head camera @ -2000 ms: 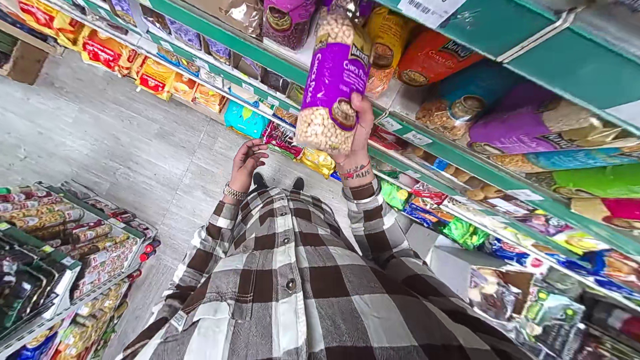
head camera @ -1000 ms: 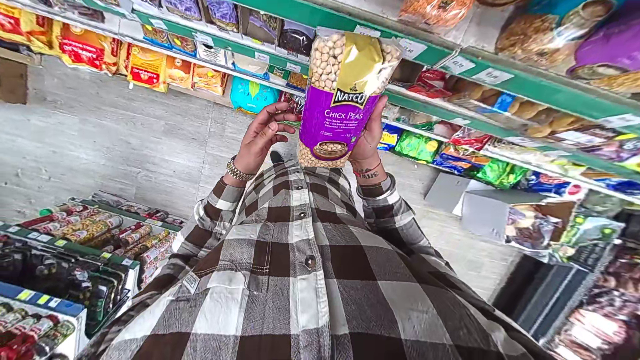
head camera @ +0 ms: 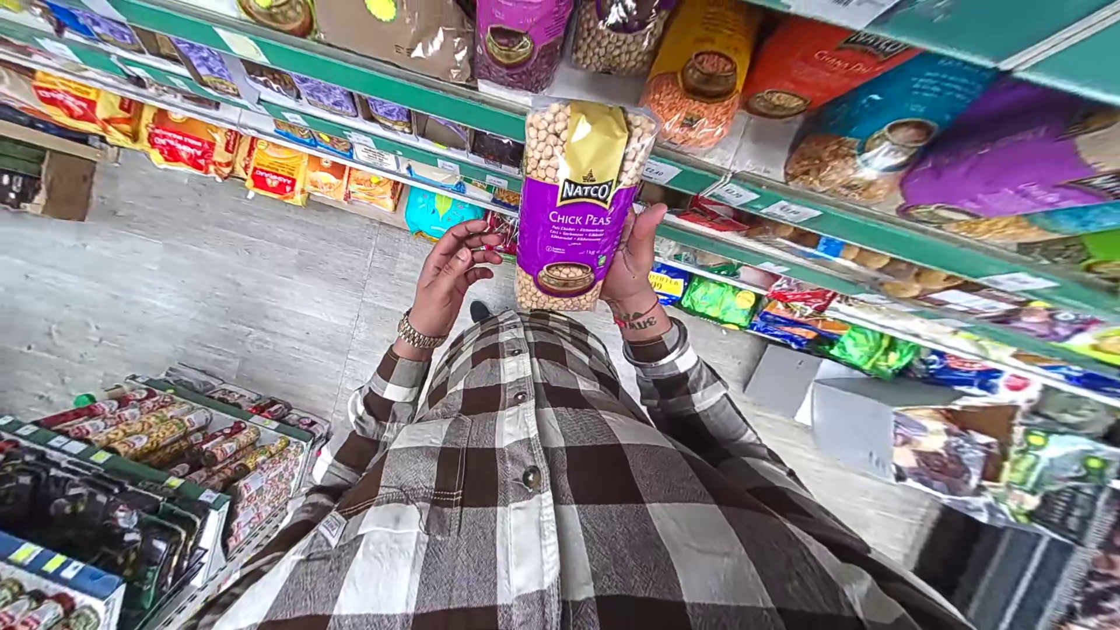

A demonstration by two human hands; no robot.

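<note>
A clear and purple Natco bag of chick peas (head camera: pixel 577 206) stands upright before me, its front label facing the camera. My right hand (head camera: pixel 632 262) grips it from the right side and behind, most of the fingers hidden by the bag. My left hand (head camera: pixel 455 276), with a metal watch on the wrist, is raised just left of the bag, fingers apart and curled, holding nothing. Behind the bag runs a green shelf edge, with a bag of orange lentils (head camera: pixel 700 87) and another bag of chick peas (head camera: pixel 618 39) on the shelf.
Shelves with packets cross the top and right. An open cardboard box (head camera: pixel 853 424) holding packets is at the right. At the lower left is a display rack of jars and packaged goods (head camera: pixel 175 433). Grey wood-look floor (head camera: pixel 254 289) shows between the rack and shelves.
The chick pea bag has gone from tilted beside the shelf to upright, with its front facing me. My left hand has come nearer to it. My right hand keeps its hold.
</note>
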